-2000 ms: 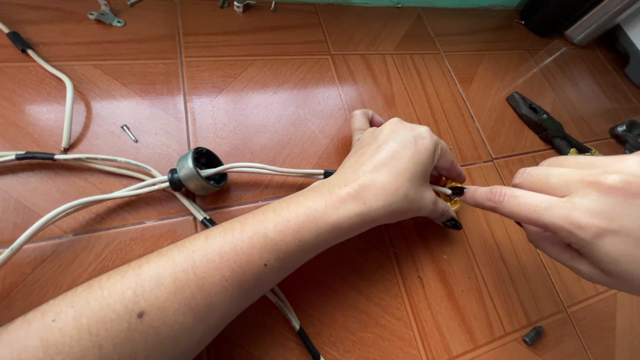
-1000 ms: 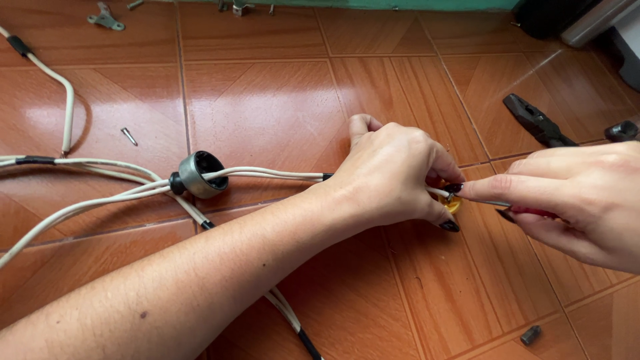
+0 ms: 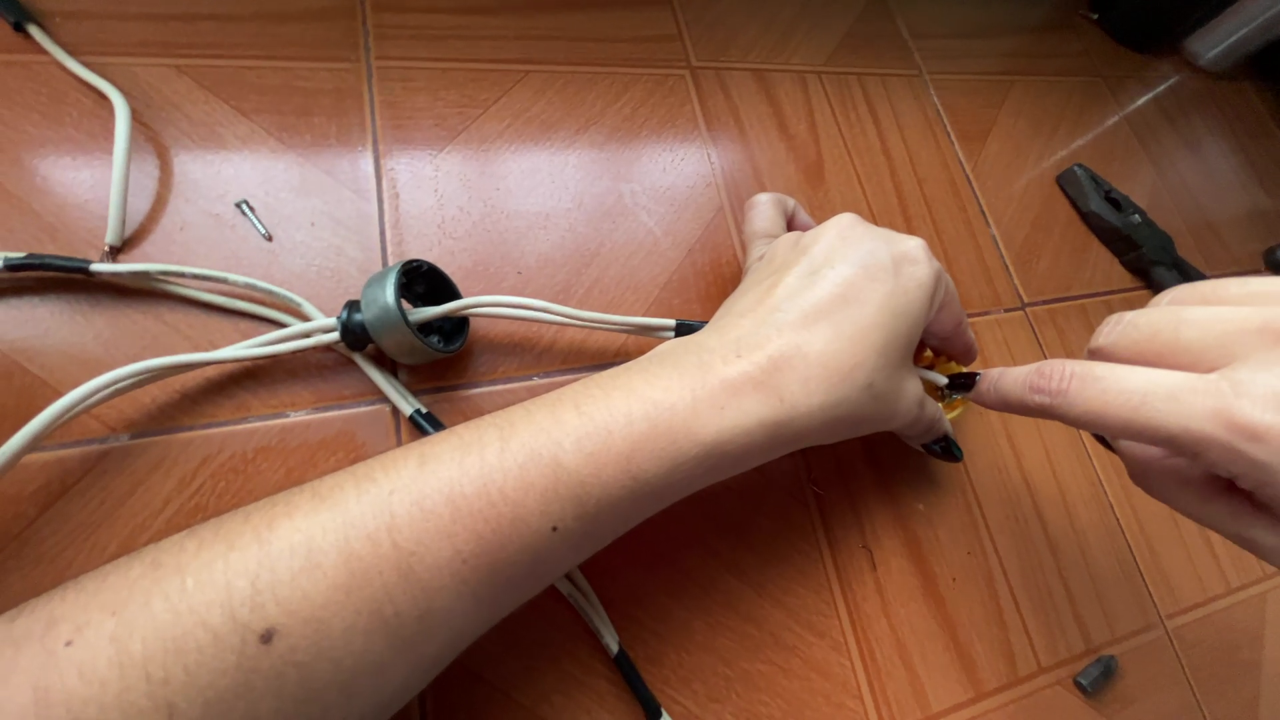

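Note:
My left hand [image 3: 850,330] is closed around a small yellow part [image 3: 955,400], mostly hidden by the fingers, against the tiled floor. A white wire end [image 3: 932,377] reaches into that part. My right hand [image 3: 1170,400] comes from the right, its index fingertip touching the wire end at the yellow part; its other fingers are curled, and whether they hold anything is hidden. Paired white cables [image 3: 560,312] run from under my left hand through a grey and black ring-shaped housing [image 3: 395,315], with black tape on them near the wrist.
Black-jawed pliers [image 3: 1125,225] lie beyond my right hand. A screw [image 3: 253,220] rests at the upper left, near a bare-ended white cable [image 3: 118,150]. A small dark metal piece [image 3: 1096,676] is at the lower right. More taped white cables [image 3: 600,615] pass under my left forearm.
My left hand stays on the yellow part. The index finger of my right hand remains at the wire; a thin tool shaft seen beneath that hand one second ago no longer shows.

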